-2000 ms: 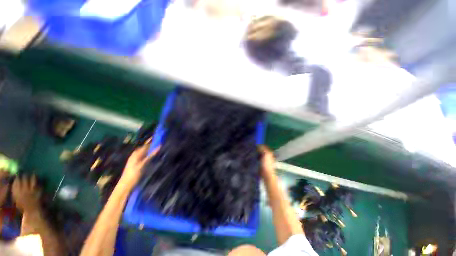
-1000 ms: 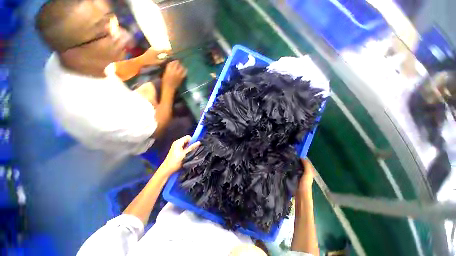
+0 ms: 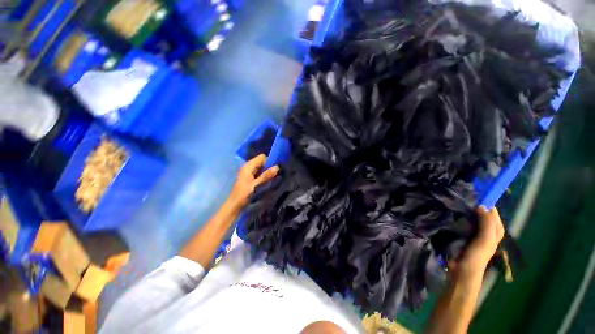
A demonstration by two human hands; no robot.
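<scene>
A blue crate [image 3: 507, 179] heaped with black jagged pieces [image 3: 391, 156] fills the middle and right of the view, tilted and close to my chest. My left hand [image 3: 251, 181] grips its left side wall, with the fingers on the rim. My right hand [image 3: 484, 238] holds its right side wall near the lower corner. The black pieces cover most of the crate's near end. A white liner [image 3: 564, 39] shows at the far right edge of the crate.
A blue crate of tan parts [image 3: 101, 173] stands at the left, beside another blue crate with white material [image 3: 116, 88]. Cardboard boxes [image 3: 65, 251] lie at the lower left. A small crate [image 3: 258, 142] of dark pieces is beyond my left hand. The green bench [image 3: 554, 215] runs along the right.
The crate is now much closer to me and higher in view, still between both hands. The view has swung left, away from the seated worker and bench, towards the floor and stacked crates.
</scene>
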